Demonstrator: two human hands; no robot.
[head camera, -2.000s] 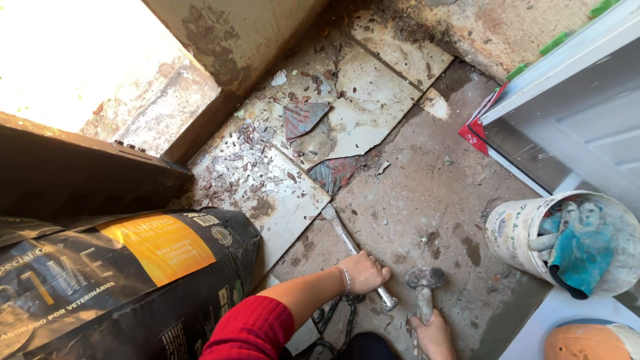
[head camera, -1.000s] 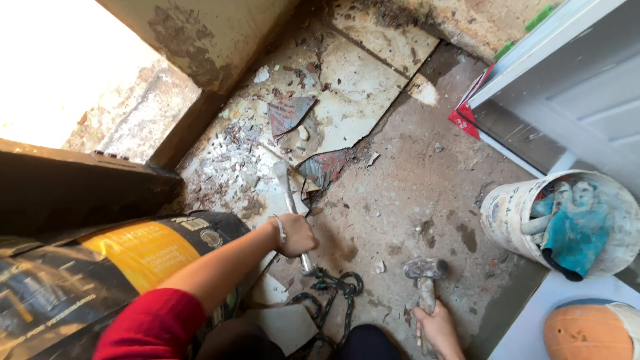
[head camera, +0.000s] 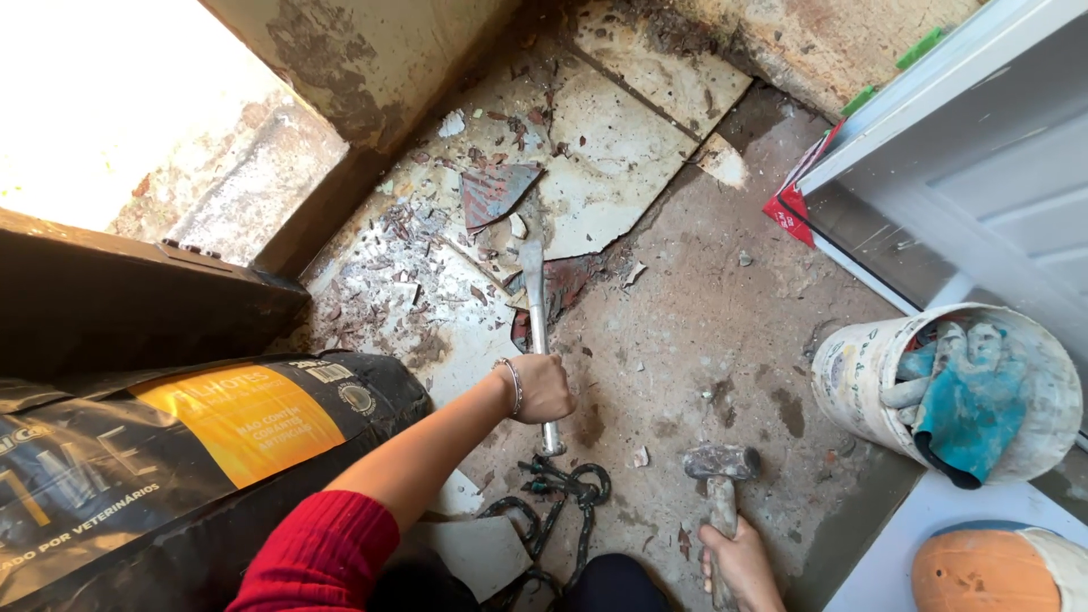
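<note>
My left hand (head camera: 541, 389) is closed round the shaft of a steel flat chisel (head camera: 537, 319). Its flared blade lies over the broken edge of the cream floor tiles (head camera: 625, 161), beside a loose triangular tile shard (head camera: 497, 194). The chisel's struck end sticks out below my fist. Lower right, my right hand (head camera: 736, 561) grips the handle of a club hammer (head camera: 721, 463), whose head is over the bare concrete floor, apart from the chisel. A dark knotted rope (head camera: 557, 497) lies on the floor between my knees and the chisel.
A black and yellow sack (head camera: 246, 416) lies at the left by a dark door frame (head camera: 127, 297). At the right, a dirty white bucket (head camera: 867, 387) holds blue gloves (head camera: 977, 391), near a white door panel (head camera: 1003, 161) and an orange ball-like object (head camera: 977, 569). Tile chips litter the upper floor.
My left hand has carried the chisel up from the tile edge lower down to the broken part near the shard. My right hand still holds the hammer low at the right.
</note>
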